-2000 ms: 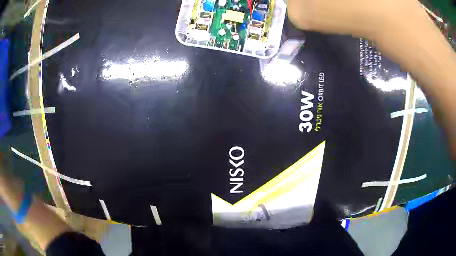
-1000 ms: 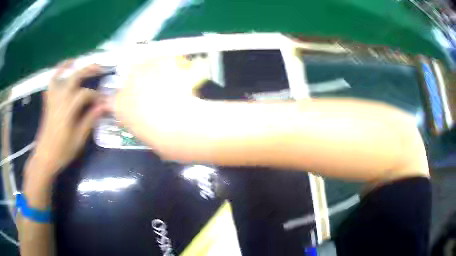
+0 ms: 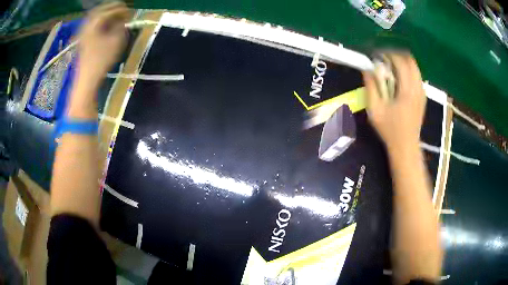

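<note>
My right hand (image 3: pixel 396 97) is at the right edge of the black printed sheet (image 3: pixel 223 122), with its fingers curled around a blurred cream-and-dark tool that looks like pliers (image 3: pixel 384 78). My left hand (image 3: pixel 106 33), with a blue band on the wrist, is blurred at the upper left, beside the blue parts bin (image 3: pixel 36 103). Whether it holds anything cannot be told. An open white housing (image 3: pixel 384 18) with a green circuit board lies on the green belt at the top right, beyond my right hand and apart from it.
The blue bin holds a pile of tiny metal parts (image 3: pixel 53 83). The green conveyor belt (image 3: pixel 267 14) runs along the far side. White and tan tape edges the sheet. A cardboard box (image 3: pixel 33 222) stands at the lower left.
My hands were together over a housing at the sheet's far left; now they are wide apart. The view has shifted, the blue bin shows, and a housing is on the belt.
</note>
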